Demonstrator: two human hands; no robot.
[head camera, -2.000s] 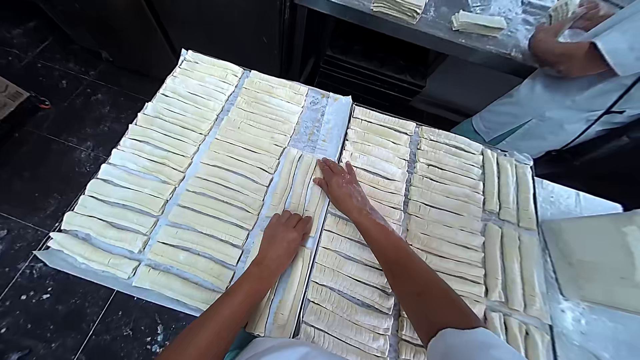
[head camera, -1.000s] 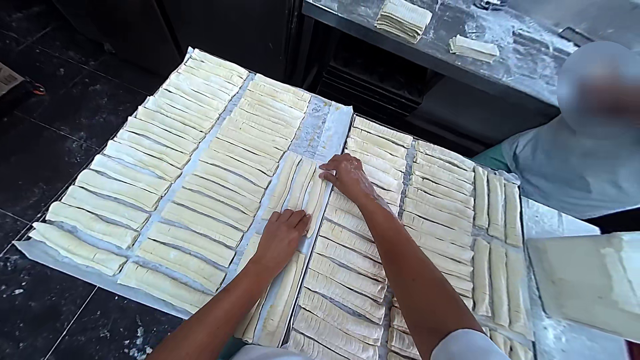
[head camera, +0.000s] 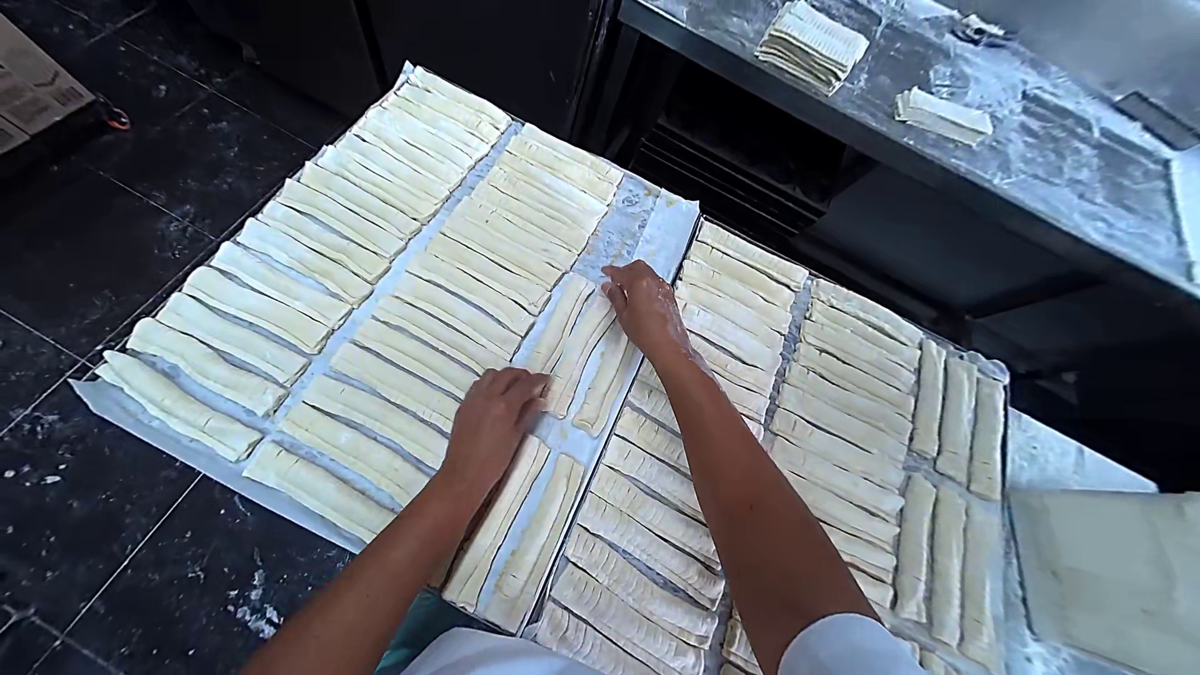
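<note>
Two paper-lined trays full of pale dough strips lie side by side. On the left tray (head camera: 677, 220), my left hand (head camera: 502, 408) is at the near ends of several lengthwise dough strips (head camera: 569, 361), fingers curled. My right hand (head camera: 642, 300) touches the far end of a strip near the tray's right edge, thumb and forefinger close together; its grip is partly hidden. Two more lengthwise strips (head camera: 539, 534) lie nearer to me. Crosswise strips fill two columns to the left. The right tray holds crosswise strips (head camera: 647, 506) and, at its right side, lengthwise strips (head camera: 949, 422).
Across from me stands a floured metal worktable (head camera: 1059, 178) with a stack of dough sheets (head camera: 813, 45) and a smaller folded stack (head camera: 943, 114). At the right is a pale slab or sheet (head camera: 1111, 572) on a floured surface. A cardboard piece (head camera: 37, 80) lies at the upper left.
The other person, seen at the right before, is out of view. My left hand has moved off the tops of the strips to their near ends. The view has shifted somewhat.
</note>
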